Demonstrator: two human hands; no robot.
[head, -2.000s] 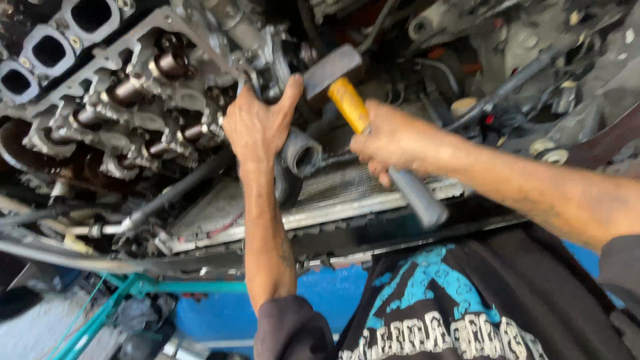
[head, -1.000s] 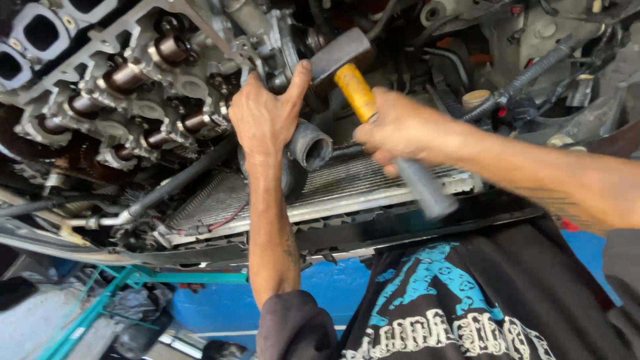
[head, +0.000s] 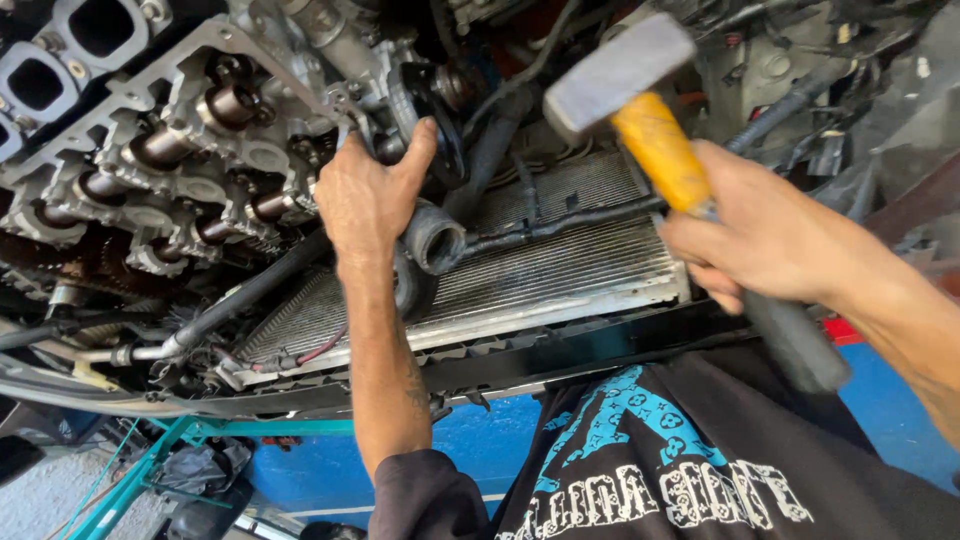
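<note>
My right hand [head: 757, 225] grips a hammer by its yellow and grey handle [head: 660, 150]. The steel hammer head [head: 622, 71] is raised to the right of a black pulley [head: 424, 120], apart from it. My left hand [head: 371, 187] rests at the front of the engine, thumb up against the pulley and fingers reaching down out of sight; whether they hold something there I cannot tell. To its left lies the exposed cylinder head [head: 180, 150] with its camshafts. The open end of a rubber hose [head: 436, 244] is just below my left hand.
A radiator [head: 555, 270] spans the front of the bay, with a dark cable harness [head: 562, 225] across it. The black front crossmember [head: 585, 356] runs between it and my body. A teal metal frame [head: 262, 427] stands at lower left, over a blue floor [head: 300, 472].
The hammer has moved away from the pulley, toward the right, with my right hand. Earlier its head was close beside my left thumb. My left hand stays at the same part of the engine.
</note>
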